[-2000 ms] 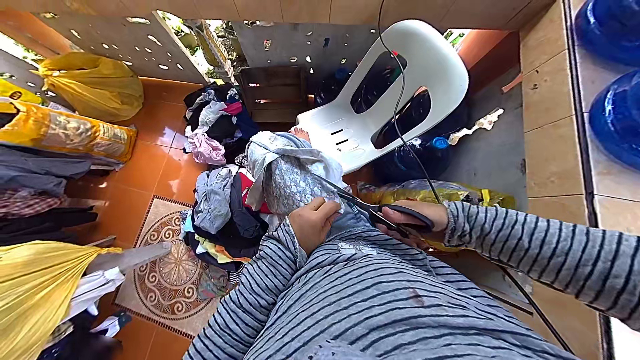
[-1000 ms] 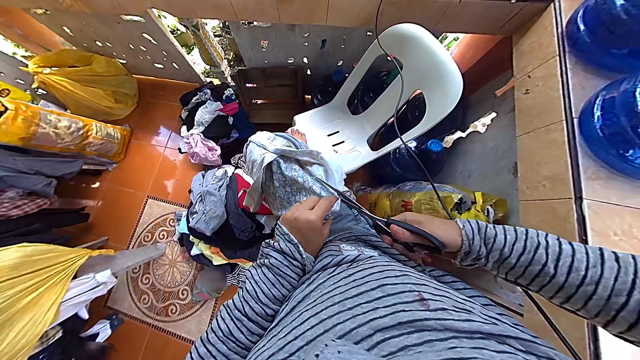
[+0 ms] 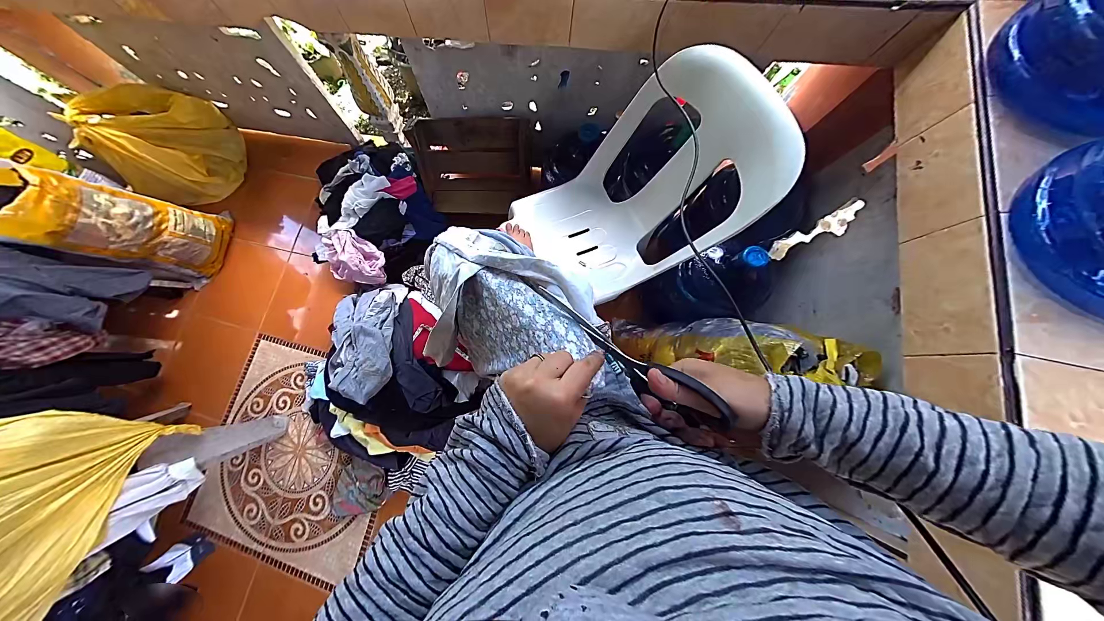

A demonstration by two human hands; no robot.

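My right hand grips the black handles of a pair of scissors, whose blades point up and left over the cloth on my lap. A grey patterned cloth lies across my legs, with a plain light grey part folded over it. My left hand pinches the near edge of this cloth, just left of the blades. How far the blades are apart, I cannot tell. To the left of the cloth lies a pile of mixed clothes.
Ahead stands a white plastic chair with a bare foot on its seat. A black cable hangs across it. Blue water bottles stand on the tiled ledge at right. Yellow sacks and more clothes lie on the orange tiled floor.
Both hands stay at the cloth, the right one still on the scissors. Nothing else has plainly moved.
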